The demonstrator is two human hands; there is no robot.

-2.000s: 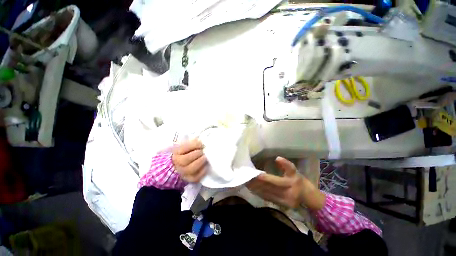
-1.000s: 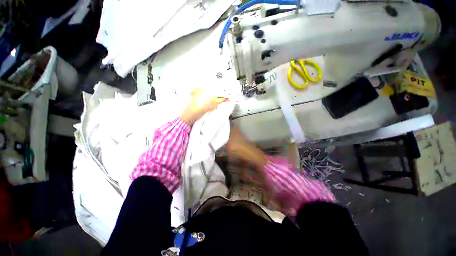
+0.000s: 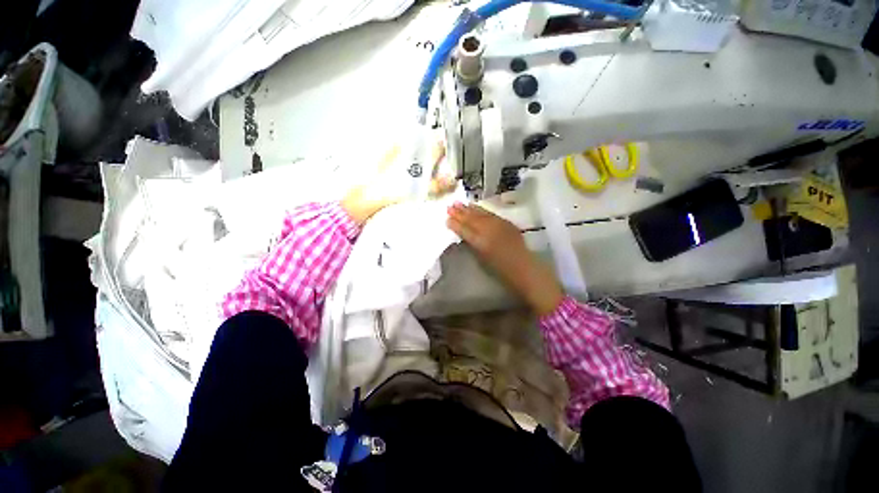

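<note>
The white garment piece (image 3: 386,260) runs from my lap up to the needle area of the sewing machine (image 3: 617,91). My left hand (image 3: 390,183) lies on the cloth at the left of the needle, its fingers near the presser foot and partly washed out by glare. My right hand (image 3: 482,236) has its fingertips on the cloth edge just in front of the needle. The exact needle point is hidden by the machine head. White tape (image 3: 562,241) hangs over the table's front edge, right of the needle.
Yellow-handled scissors (image 3: 602,166) and a phone (image 3: 686,220) with a lit mark lie under the machine arm. More white garments are piled at the back (image 3: 251,43) and left (image 3: 164,260). A stool (image 3: 814,332) stands at right. A blue hose (image 3: 443,58) curves by the machine head.
My right hand has risen from below the table edge to the cloth by the needle. My left hand stays beside the needle. The phone screen has lit up. The view has shifted.
</note>
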